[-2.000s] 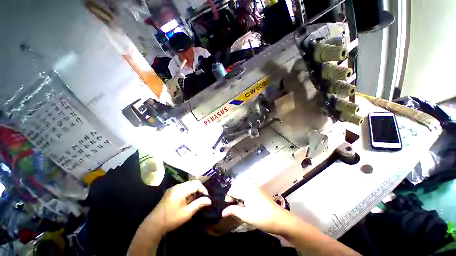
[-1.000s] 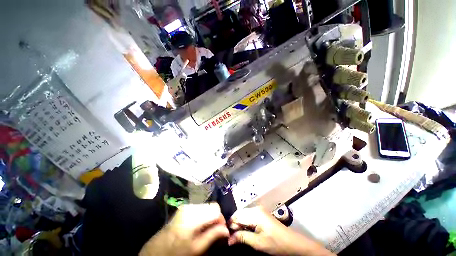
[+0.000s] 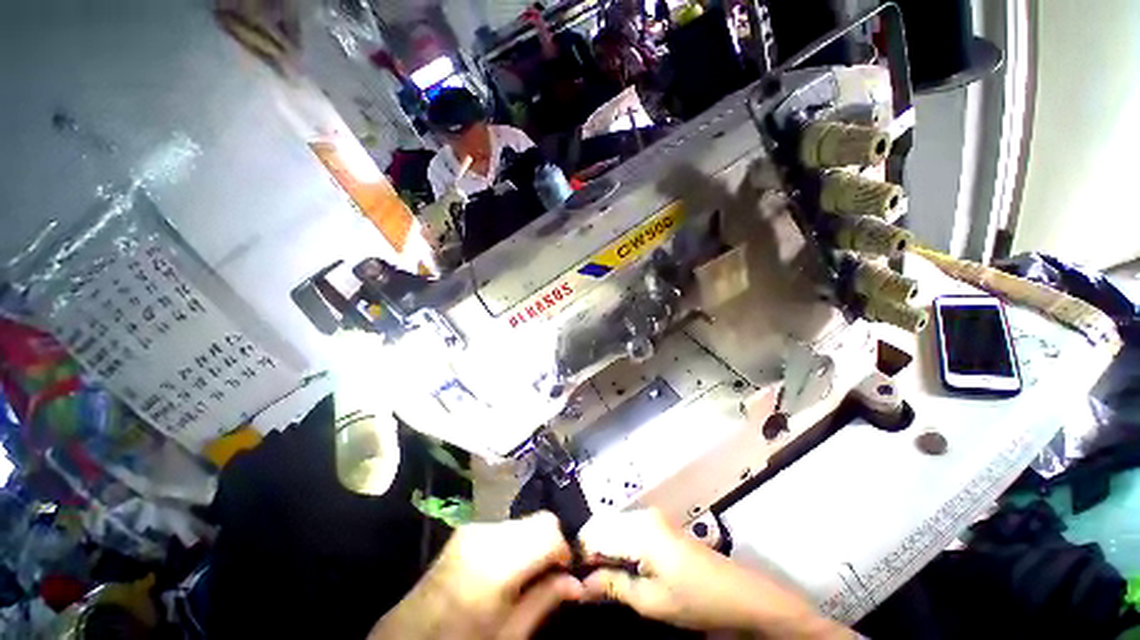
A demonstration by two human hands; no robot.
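Black cloth [image 3: 550, 496] lies under the presser foot [image 3: 551, 455] at the left end of the cream coverstitch machine [image 3: 600, 281]. It runs toward me into both hands. My left hand [image 3: 495, 573] pinches the cloth just in front of the needle area. My right hand [image 3: 656, 569] grips it beside the left hand, the fingers of both nearly touching. The cloth between the fingers is mostly hidden. Strong glare covers the machine's left end.
More black cloth [image 3: 288, 525] is heaped left of the machine, with a neon green piece [image 3: 444, 505] and a pale rounded lamp-like thing [image 3: 365, 453]. A smartphone [image 3: 976, 344] lies on the white table [image 3: 813, 519]. Thread cones [image 3: 860, 194] are at the machine's right end. A person [image 3: 473, 150] sits behind.
Both hands have moved from close by the presser foot toward me, and remain closed on the cloth. The cloth strip between foot and hands shows more. The view has shifted slightly.
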